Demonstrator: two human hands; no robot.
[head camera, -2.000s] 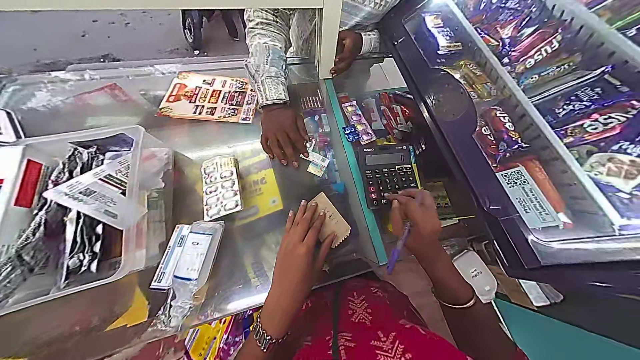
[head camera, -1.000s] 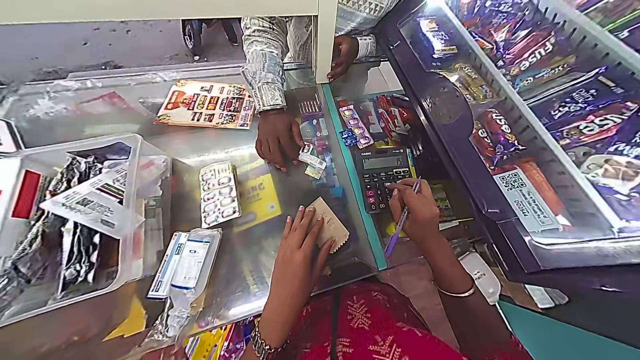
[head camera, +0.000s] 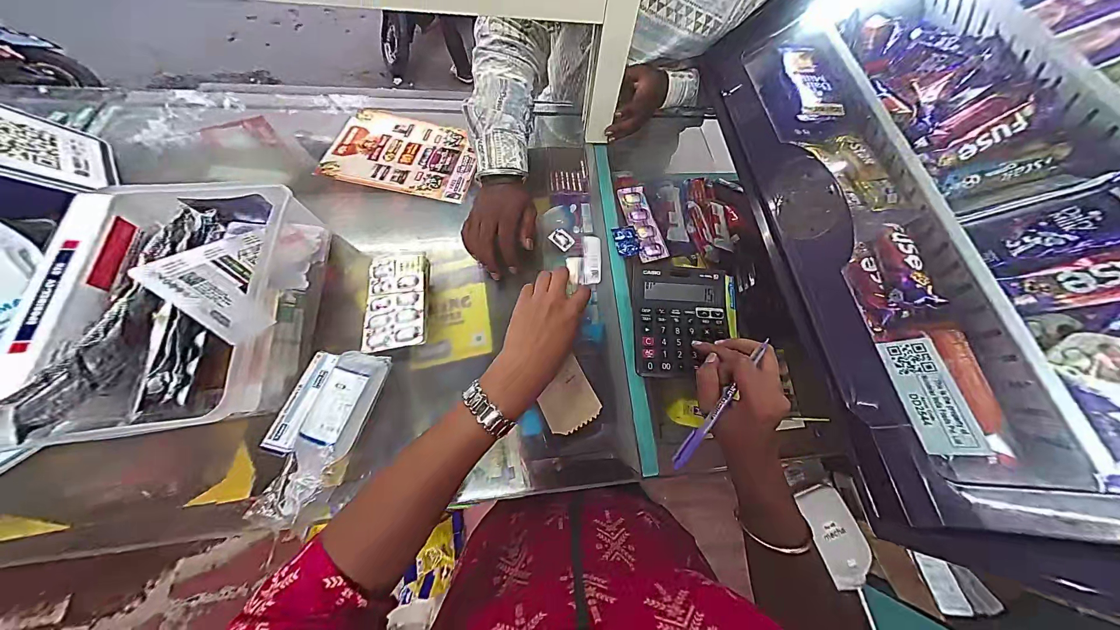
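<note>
My left hand, with a metal watch at its wrist, reaches over the glass counter to a small white packet; its fingertips are at the packet's lower end, and whether they grip it is unclear. Beneath that hand lies a brown paper piece with a zigzag edge. My right hand holds a purple pen over the lower right of a black Casio calculator. Another person's hand rests just beyond my left hand. A blister pack of tablets lies to the left.
A clear plastic bin of packets stands at left, near boxed packs and a printed leaflet. A rack of chocolate bars borders the right. The other person's second hand is beside the white post.
My left hand has moved off the brown paper, forward to the small white packet. My right hand stays by the calculator with the pen. The other person's hand has drawn back from the packet.
</note>
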